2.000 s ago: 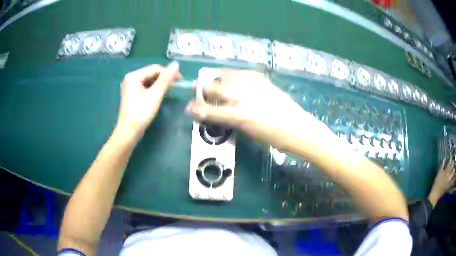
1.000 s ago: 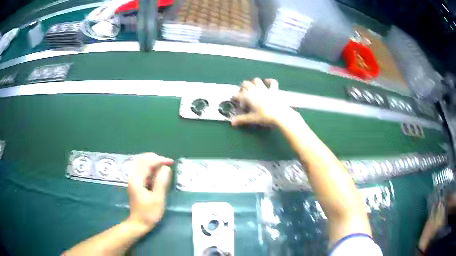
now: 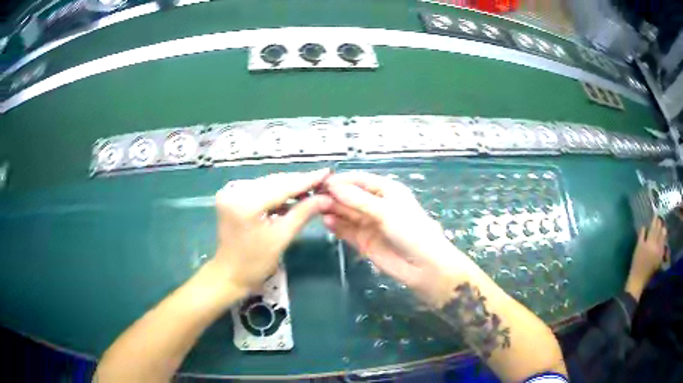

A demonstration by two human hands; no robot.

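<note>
My left hand (image 3: 251,224) and my right hand (image 3: 382,221) meet at the fingertips over the bench, thumbs and forefingers pinched together. Whether a small part is between them cannot be told. A silver three-hole metal frame (image 3: 282,342) lies lengthwise towards me below my left hand; its near round opening shows and its far part is hidden by that hand. A clear blister tray (image 3: 524,258) lies to the right, partly under my right forearm. Another three-hole frame (image 3: 312,63) lies crosswise on the green conveyor at the pale rail.
A row of ringed frames (image 3: 278,141) runs end to end across the bench beyond my hands. More ringed frames (image 3: 490,31) and a small three-opening piece (image 3: 602,96) lie farther right. Another person's hand (image 3: 648,250) is at the right edge. Something red (image 3: 490,4) shows at the top.
My right hand has let go of the frame by the rail and come back to meet my left. The leftmost ringed frame now abuts the row, and my left hand has left it. The view has tilted down.
</note>
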